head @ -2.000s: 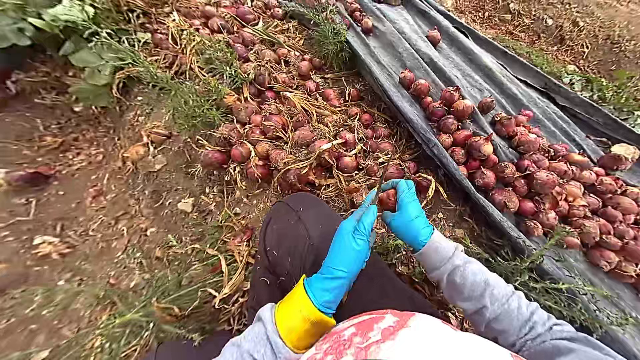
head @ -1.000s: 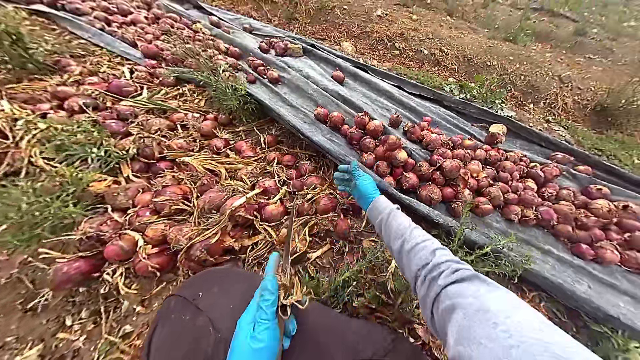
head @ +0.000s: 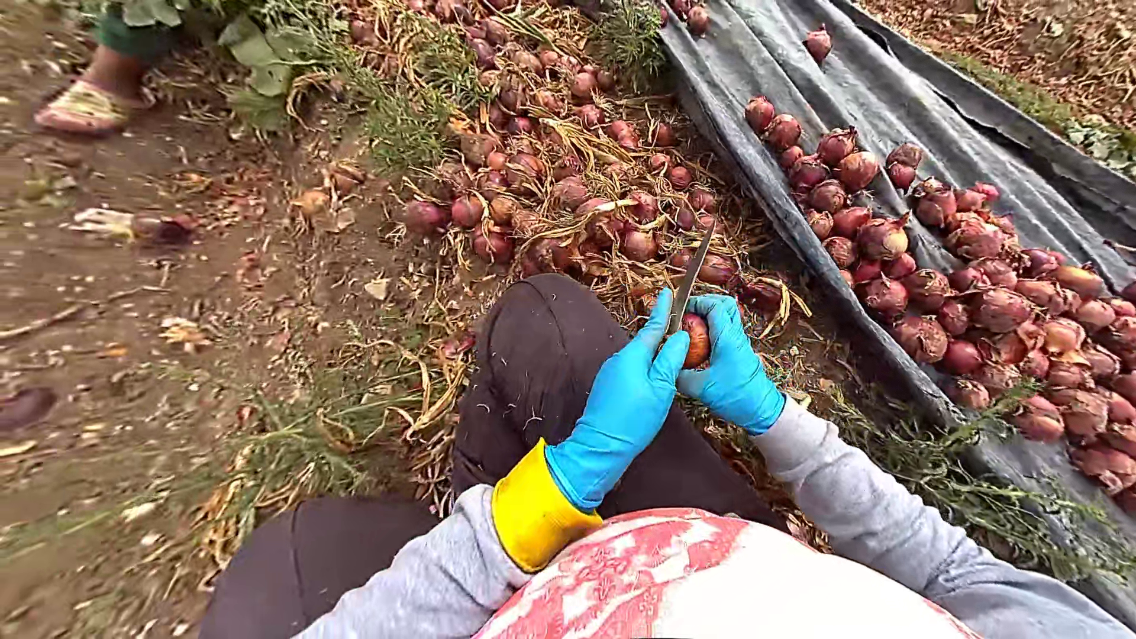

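Observation:
My left hand [head: 621, 404], in a blue glove with a yellow cuff at the wrist, grips a knife [head: 691, 280] whose blade points up and away from me. Against the blade is a red onion [head: 696, 341], held by my right hand [head: 735, 366], also gloved in blue. The knife's handle is hidden in the left fingers. Both hands are together above my lap. Just beyond them lies a heap of red onions [head: 568, 191] with dry yellow leaves.
To the right, many red onions [head: 998, 311] rest on a long grey sheet [head: 781, 80]. Green weeds [head: 958, 488] grow along its near edge. At the upper left, another person's foot [head: 89, 106] stands on the soil. My dark-trousered knee [head: 550, 346] is beside my left hand.
One second ago my right hand was out by the sheet's edge, apart from the left. It is now back at my left hand, holding an onion. The view has swung left.

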